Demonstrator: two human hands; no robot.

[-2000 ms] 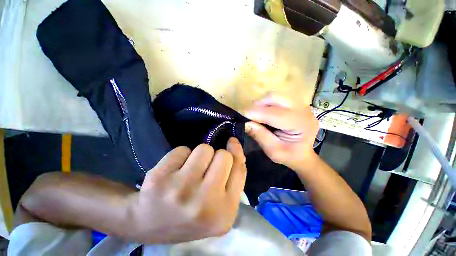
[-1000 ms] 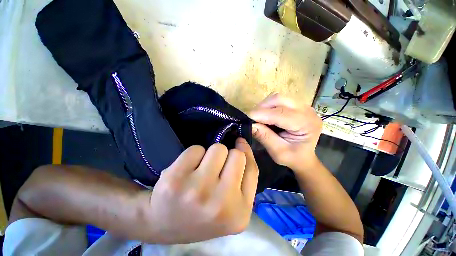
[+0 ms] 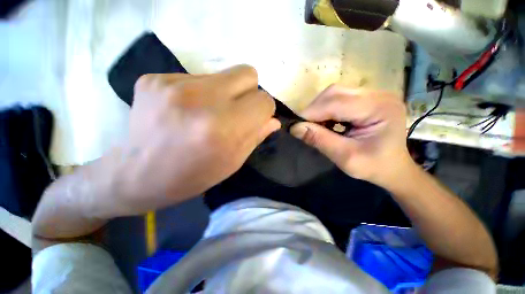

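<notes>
The black fabric workpiece (image 3: 290, 158) is held up in front of me by both hands. One part of it lies on the pale table at the upper left, and the rest hangs down over the table's front edge toward my lap. My left hand (image 3: 196, 129) is raised with its back to the camera, fingers closed on the fabric edge. My right hand (image 3: 360, 129) pinches the same edge between thumb and fingers, a little to the right. The fingertips nearly meet. No zipper teeth show clearly; the left hand hides part of the cloth.
The sewing machine head (image 3: 440, 26) is at the upper right, with red-and-black snips (image 3: 476, 68) and thin black cables beside it. A blue plastic bin (image 3: 391, 258) is beside my lap at lower right. Other black cloth (image 3: 26, 161) hangs at the far left. The pale table (image 3: 253, 34) spans the top.
My left hand has moved up and left along the fabric. The workpiece has been turned or folded, so the zippers seen before no longer show. The view has shifted; black cloth now shows at the far left.
</notes>
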